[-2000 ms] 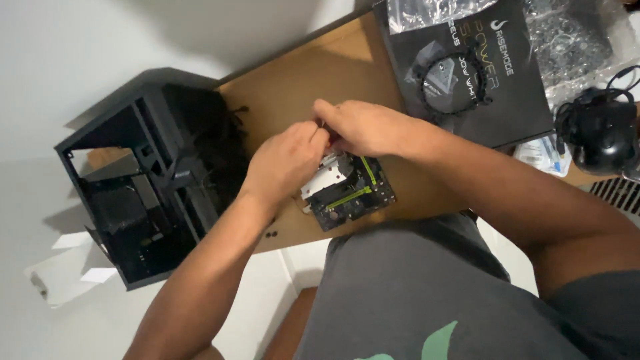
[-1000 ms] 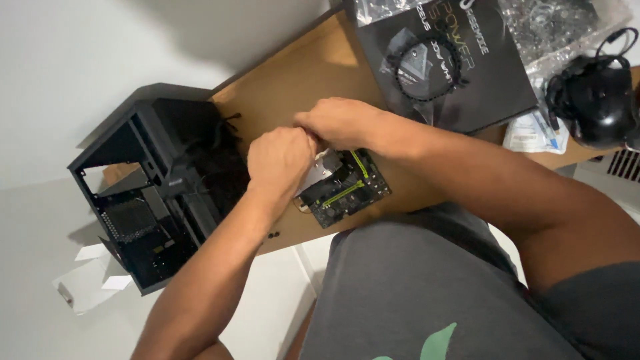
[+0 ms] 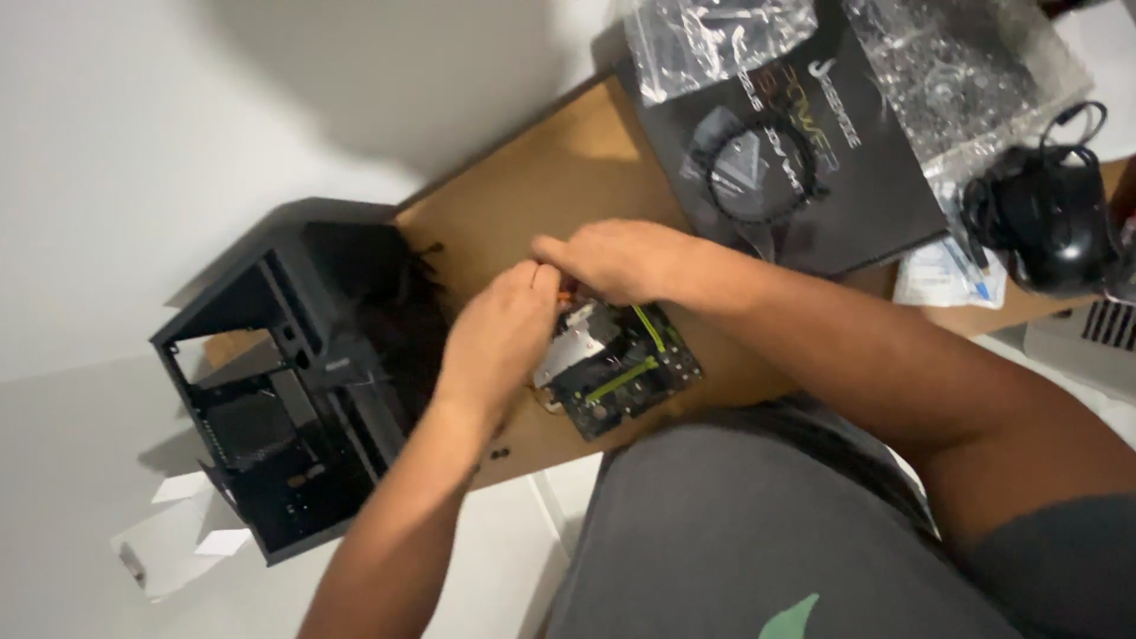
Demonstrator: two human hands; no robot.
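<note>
A black computer motherboard [image 3: 635, 368] with yellow-green slots lies on the wooden table. A silvery metal part [image 3: 568, 348] sits over its left side. Above the board's upper edge my left hand [image 3: 504, 324] and my right hand [image 3: 617, 257] meet, their fingertips touching or nearly so. Something small and orange shows just below the fingers, between the hands. Whether either hand grips anything is hidden by the fingers and knuckles. An open black computer case [image 3: 293, 382] stands at the left, close to my left forearm.
On the table's right part lies a black box [image 3: 870, 195] with a looped black cable [image 3: 812, 173] and clear plastic bags [image 3: 719, 40] on it. Beyond are a black mouse or similar cabled device [image 3: 1061, 222] and a white packet [image 3: 950, 275]. Small dark pieces [image 3: 500, 453] lie near the front edge.
</note>
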